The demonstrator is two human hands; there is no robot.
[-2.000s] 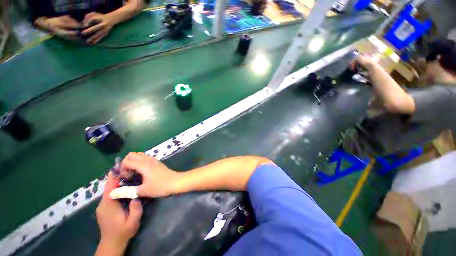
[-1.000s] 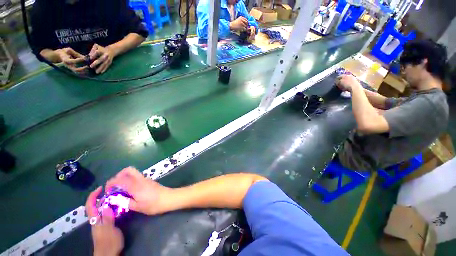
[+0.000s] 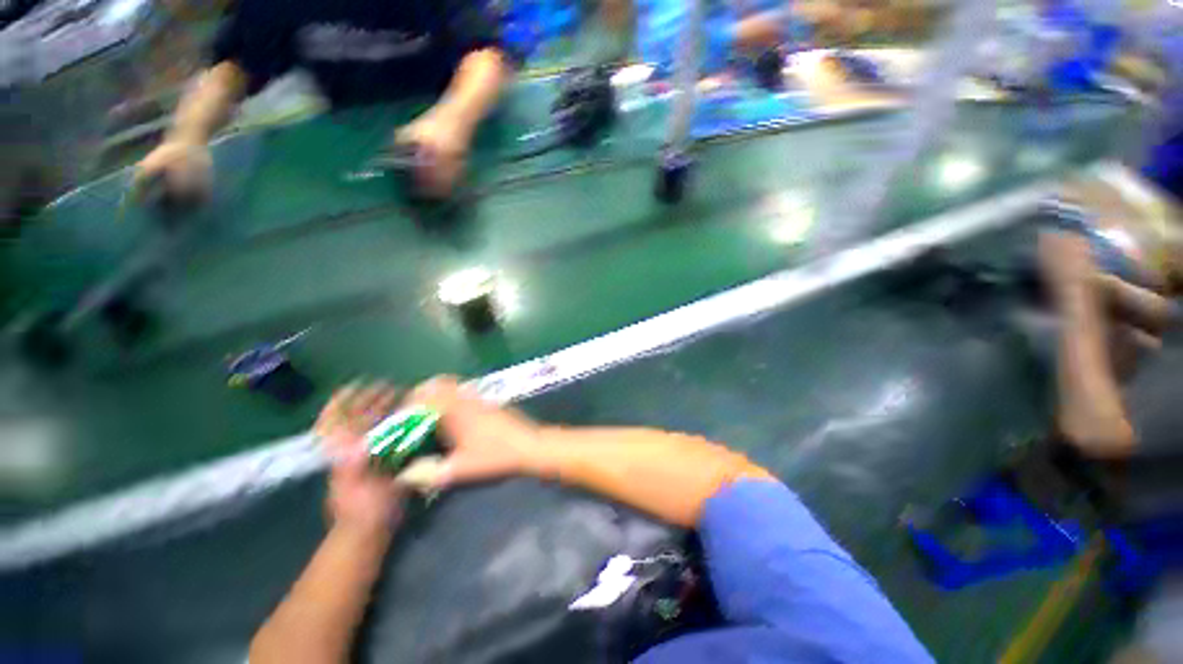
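Note:
A small cylindrical unit [image 3: 405,438] with a green-lit end is held between my two hands over the bench, close to the white rail. My left hand [image 3: 359,454] is around its left side. My right hand [image 3: 474,435] is around its right side, with a pale covering on one finger. The picture is blurred, and the fingers hide most of the housing. A dark round part [image 3: 668,599] lies on the bench by my blue sleeve, with a white shiny piece [image 3: 607,581] beside it.
The green belt [image 3: 584,260] beyond the white rail [image 3: 675,322] carries a lit housing [image 3: 472,296], a dark housing with wires [image 3: 270,372] and others. A person in black reaches over the far side. Another person's arms [image 3: 1083,337] are at right, near a blue stool [image 3: 992,534].
The light on the held unit has turned from purple to green. The view has shifted and blurred. The opposite person's hands have moved apart, one now at a dark unit on the belt.

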